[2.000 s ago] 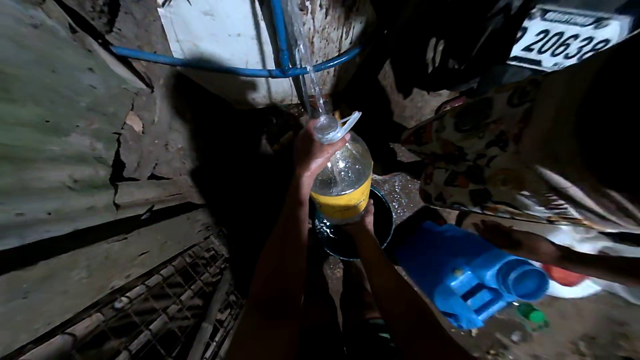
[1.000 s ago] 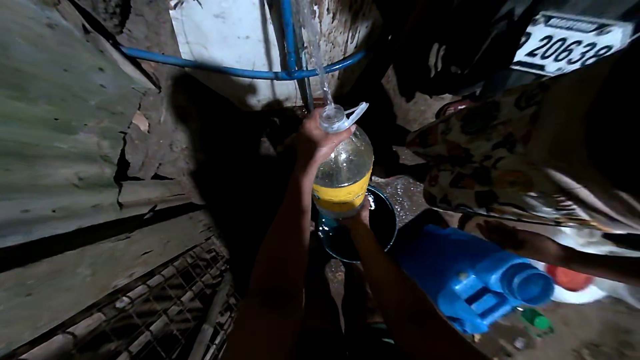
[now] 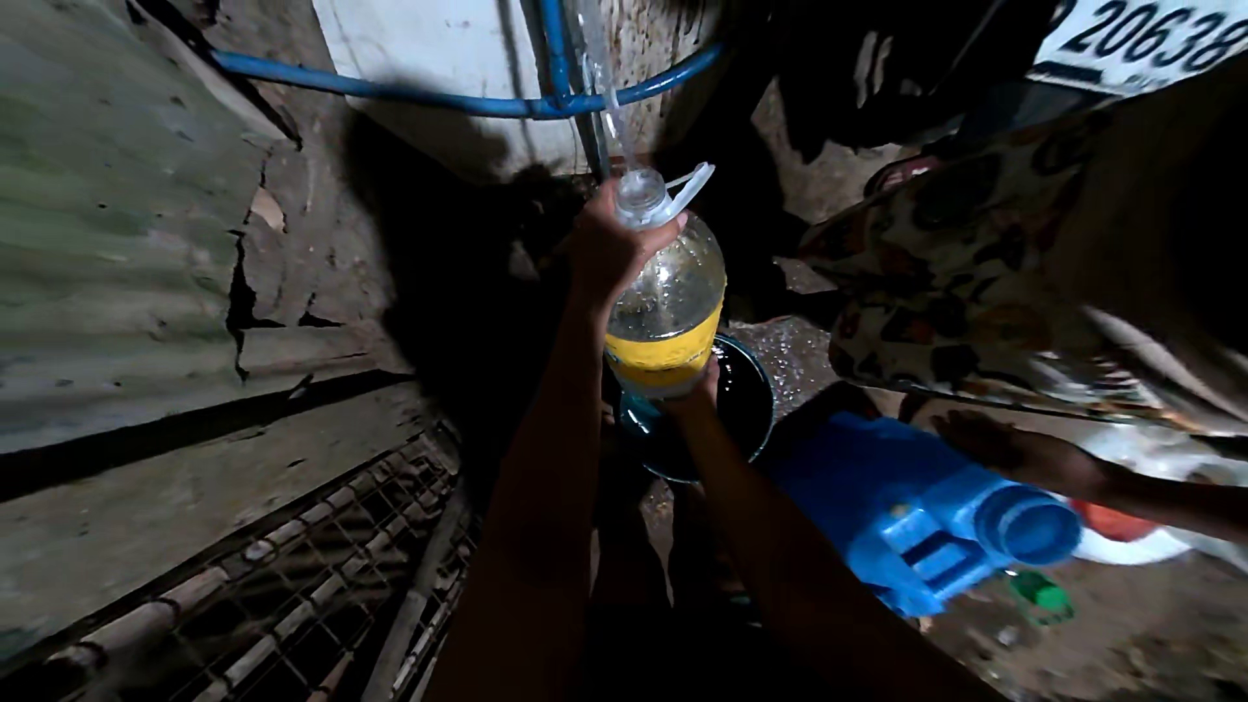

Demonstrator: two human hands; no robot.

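A large clear plastic bottle (image 3: 673, 283) with a yellow label is held upright, its mouth under a falling stream of water (image 3: 612, 107). My left hand (image 3: 614, 239) grips the bottle's neck, just below a white plastic handle (image 3: 682, 200). Under the bottle's base is my right hand (image 3: 700, 395), partly hidden by it. Some liquid shows inside, up to about the label. Behind and below the bottle stands a dark round bucket (image 3: 756, 419), which glints with what looks like water.
Blue pipes (image 3: 448, 99) cross in front of a white panel (image 3: 429, 44). A blue jerrycan (image 3: 907, 517) and a green-capped bottle (image 3: 1043, 595) lie at right. Another person's hand (image 3: 1004, 448) is over the jerrycan. Wire mesh (image 3: 322, 565) and a metal sheet (image 3: 127, 195) flank the left.
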